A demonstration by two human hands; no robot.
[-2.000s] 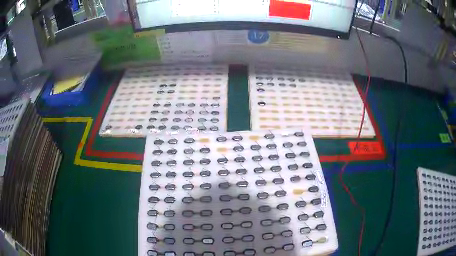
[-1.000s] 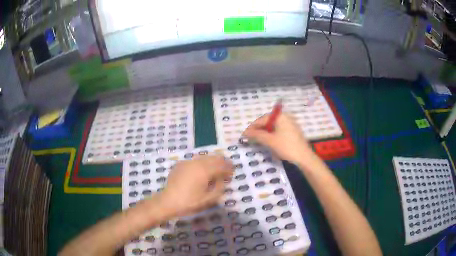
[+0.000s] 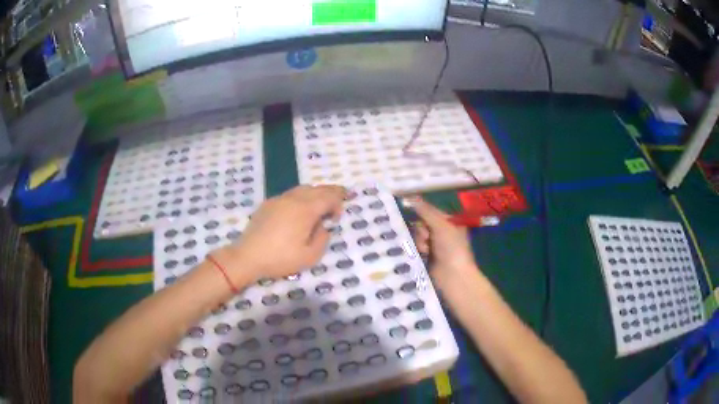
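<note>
The white working tray [image 3: 394,371] with rows of dark oval components lies in front of me. My left hand [image 3: 288,233], with a red string at the wrist, is over the tray's upper part, fingers bent near its back edge; whether they hold a component is unclear. My right hand [image 3: 443,241] is just off the tray's upper right corner. It holds the red probe pen [image 3: 471,220], whose clear end points right. The pen's tip is hidden by my fingers.
Two rear trays [image 3: 185,177] [image 3: 441,134] stand behind. A red label [image 3: 493,200] and hanging leads are at right. A side tray [image 3: 646,284] lies far right, a blue bin [image 3: 51,185] and stacked trays [image 3: 24,316] far left. The monitor [image 3: 276,28] shows a green block.
Both hands, absent two seconds ago, are in view. Since one second ago, the right hand and pen have moved from over the rear right tray to beside the working tray. The monitor's block went from red to green.
</note>
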